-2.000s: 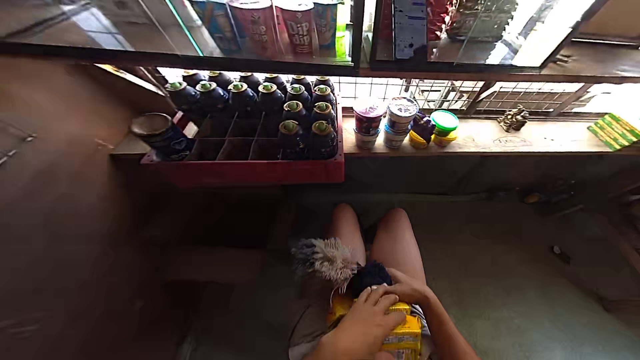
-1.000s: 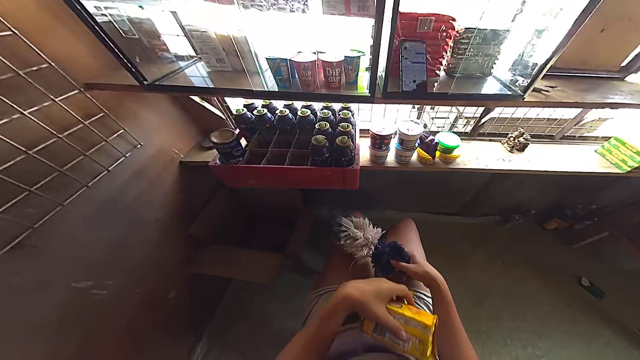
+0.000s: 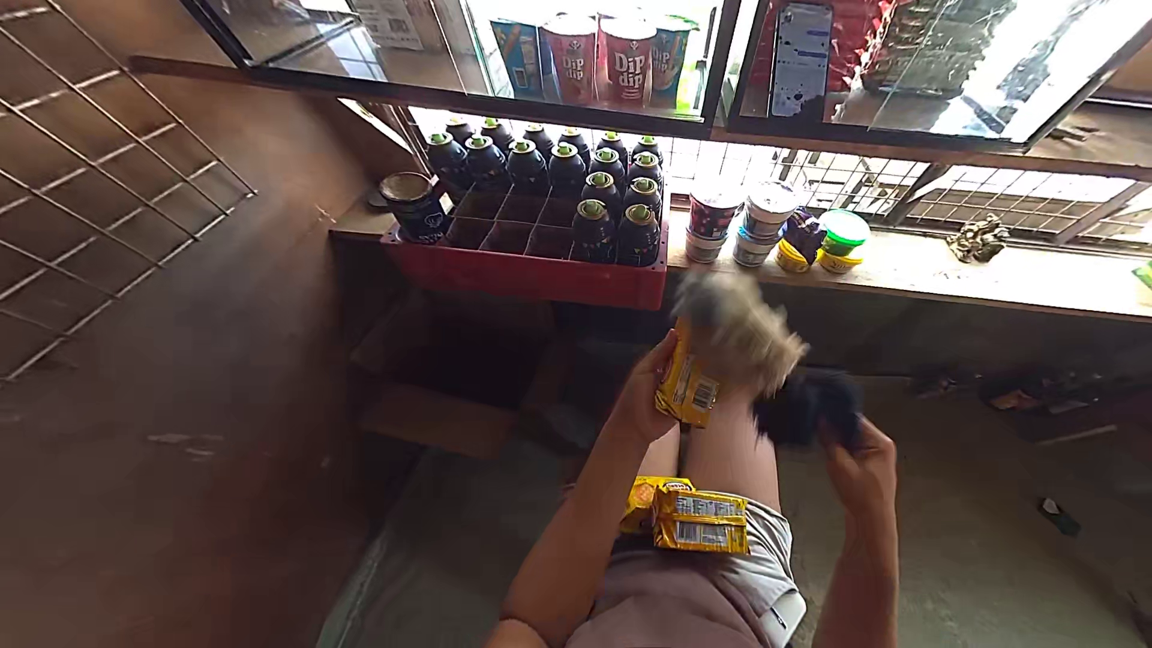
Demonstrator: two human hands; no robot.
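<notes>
My left hand (image 3: pixel 644 389) grips a yellow foil packet (image 3: pixel 691 387) and holds it up over my knees. In my right hand (image 3: pixel 859 454) is a dark blue bundle (image 3: pixel 810 407), joined or touching a pale, feathery duster head (image 3: pixel 742 331) that is blurred and overlaps the top of the packet. Two more yellow packets lie on my lap: one face down with its seam and barcode showing (image 3: pixel 702 522), the other (image 3: pixel 650 500) partly beneath it. The duster's exact shape cannot be told.
Ahead, a red plastic crate (image 3: pixel 531 274) of dark bottles stands on a wooden ledge (image 3: pixel 918 281), with a dark can (image 3: pixel 416 211) and stacked tubs (image 3: pixel 767 220) beside it. Above is a glass display case (image 3: pixel 594 108) with cups. A cardboard box (image 3: pixel 441 421) sits below; wire mesh (image 3: pixel 108 180) is left.
My left hand has raised a yellow packet from my lap toward the ledge. My right hand has moved the duster outward to the right. Two packets now show on my lap.
</notes>
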